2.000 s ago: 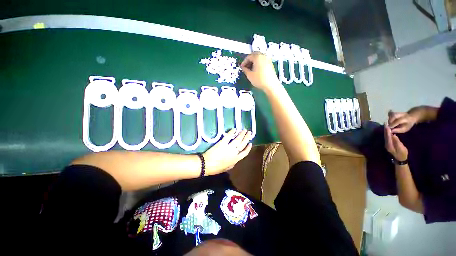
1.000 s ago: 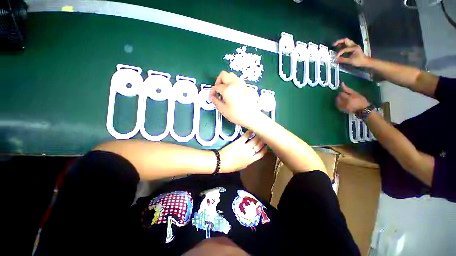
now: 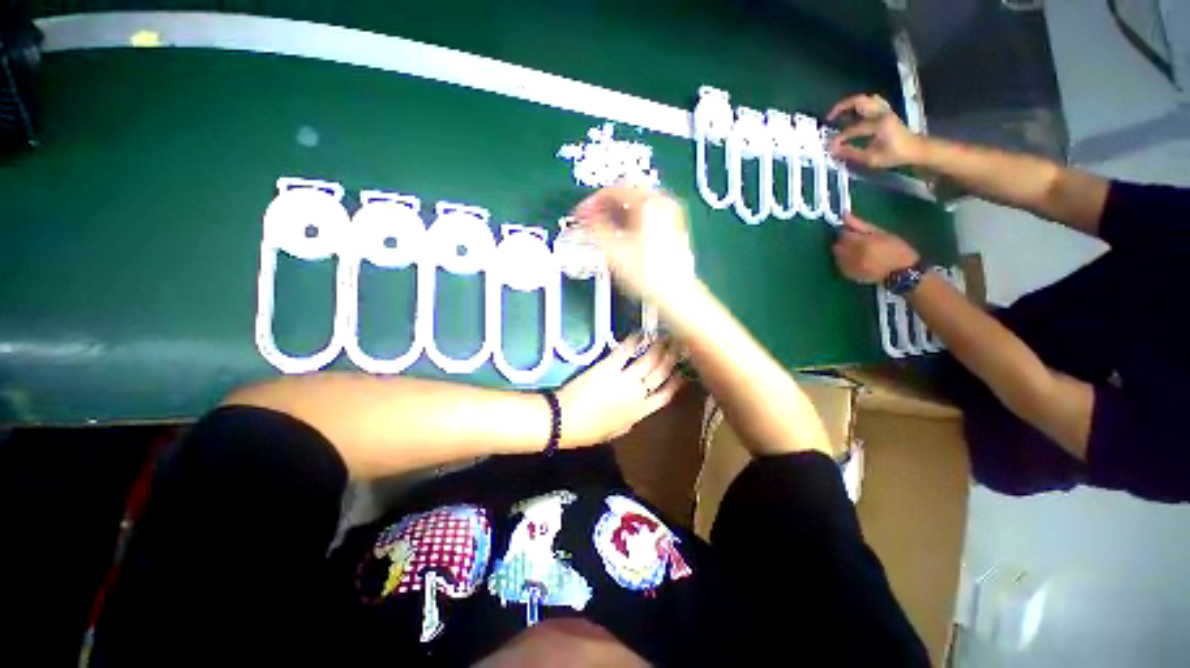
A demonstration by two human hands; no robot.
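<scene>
White loop-shaped housings (image 3: 433, 307) lie side by side in a row on the green bench. The three leftmost show a dark hole in their top discs; the fourth disc (image 3: 523, 268) shows none. My right hand (image 3: 637, 242), blurred, has its fingertips bent together at the top of the fifth housing and covers parts of the housings to its right. Whether it holds a small fitting cannot be seen. My left hand (image 3: 613, 395) lies with spread fingers at the lower ends of the rightmost housings. A loose pile of small white fittings (image 3: 608, 157) lies just beyond my right hand.
A second row of housings (image 3: 750, 170) stands beyond to the right, where a neighbour's two hands (image 3: 877, 248) touch its right end. More housings (image 3: 903, 324) lie at the bench's right end. Brown cardboard (image 3: 907, 502) is below the bench edge. A black object (image 3: 18, 85) is far left.
My right hand has gone from the fittings pile to the fourth housing, then to the fifth. The fourth disc's dark hole no longer shows. The neighbour's hands have reached the second row.
</scene>
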